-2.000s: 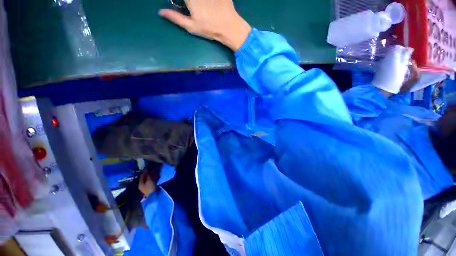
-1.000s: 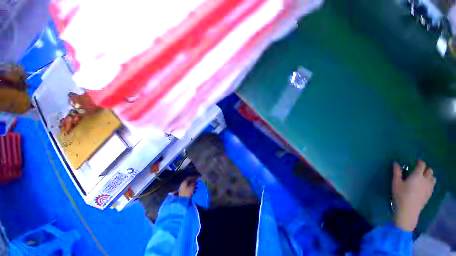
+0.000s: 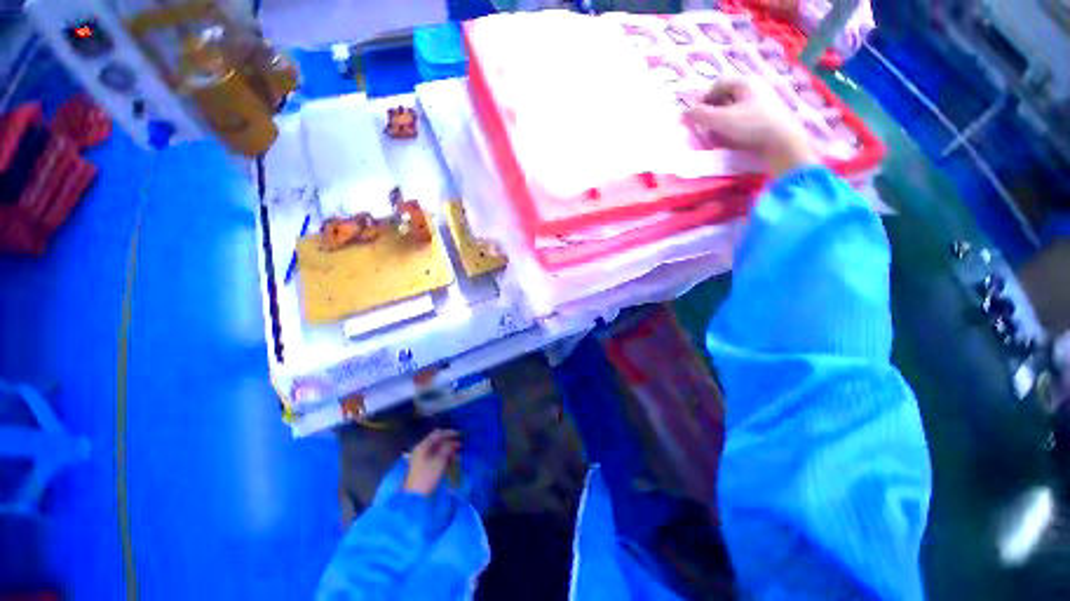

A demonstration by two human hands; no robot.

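My right hand (image 3: 742, 121) is over the parts tray (image 3: 512, 164), a red tray with a pale liner and rows of ring parts (image 3: 692, 67) at its far side. Its fingertips are together at the tray's pockets; whether they hold a ring part cannot be told. My left hand (image 3: 433, 458) is low near my lap, below the machine's front edge, small and blurred, with no thing visible in it. The gold plate (image 3: 373, 279) lies on the white machine bed with the orange-brown clamping fixture (image 3: 373, 227) at its back edge.
The gold machine head (image 3: 223, 106) hangs at upper left. A narrower gold plate (image 3: 472, 244), a white block (image 3: 390, 318), a thin blue stick (image 3: 297, 248) and a spare fixture block (image 3: 401, 122) lie on the bed. Red crates (image 3: 47, 176) and a blue stool (image 3: 35, 440) stand left. Dark round parts (image 3: 997, 299) lie right.
The view has swung left from the green bench to the machine and trays. My right hand has moved from the green mat to the tray. My left hand remains low near my lap.
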